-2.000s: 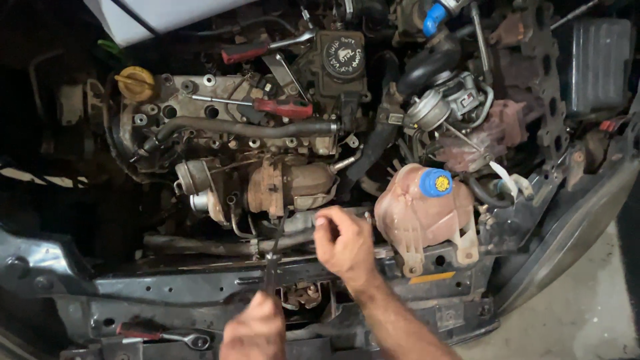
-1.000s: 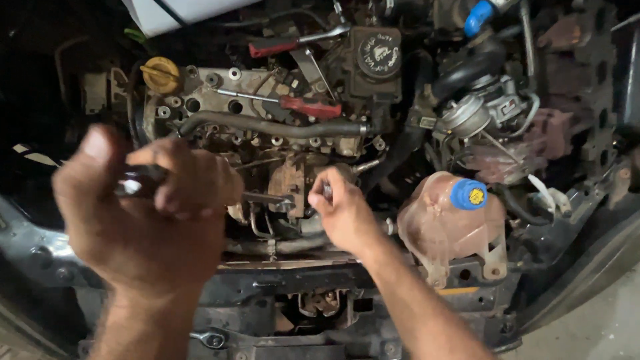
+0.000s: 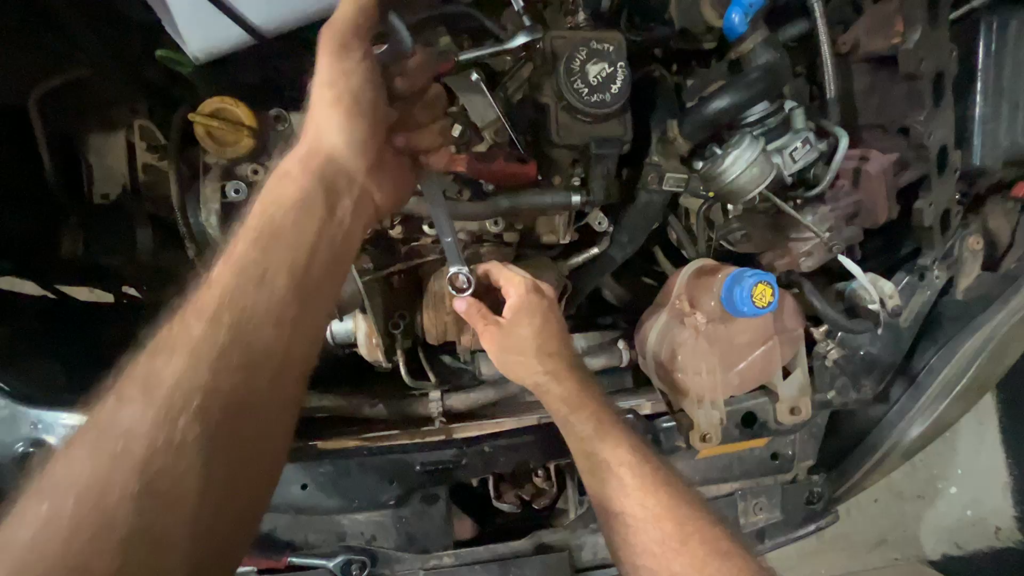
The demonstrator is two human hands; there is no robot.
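My left hand [image 3: 376,120], at the upper left of the head view, is closed around a metal combination wrench [image 3: 440,216]. The wrench slants down to its ring end, which lies at the fingertips of my right hand [image 3: 520,320]. My right thumb and forefinger pinch around that ring end, over the rusty turbocharger housing [image 3: 444,304]. What sits inside the ring is too small to tell. A red-handled screwdriver [image 3: 500,168] lies on the engine just beyond my left hand, partly hidden by it.
Right of my right hand stands a coolant expansion tank [image 3: 712,352] with a blue cap [image 3: 750,293]. A yellow oil filler cap [image 3: 223,126] is at upper left. One ratchet [image 3: 500,46] lies at the top, another [image 3: 350,565] on the front panel. A rubber hose [image 3: 512,204] crosses the engine.
My left hand has swung from low near the front panel, through the left side, up over the engine with the wrench. My right hand remains by the turbocharger.
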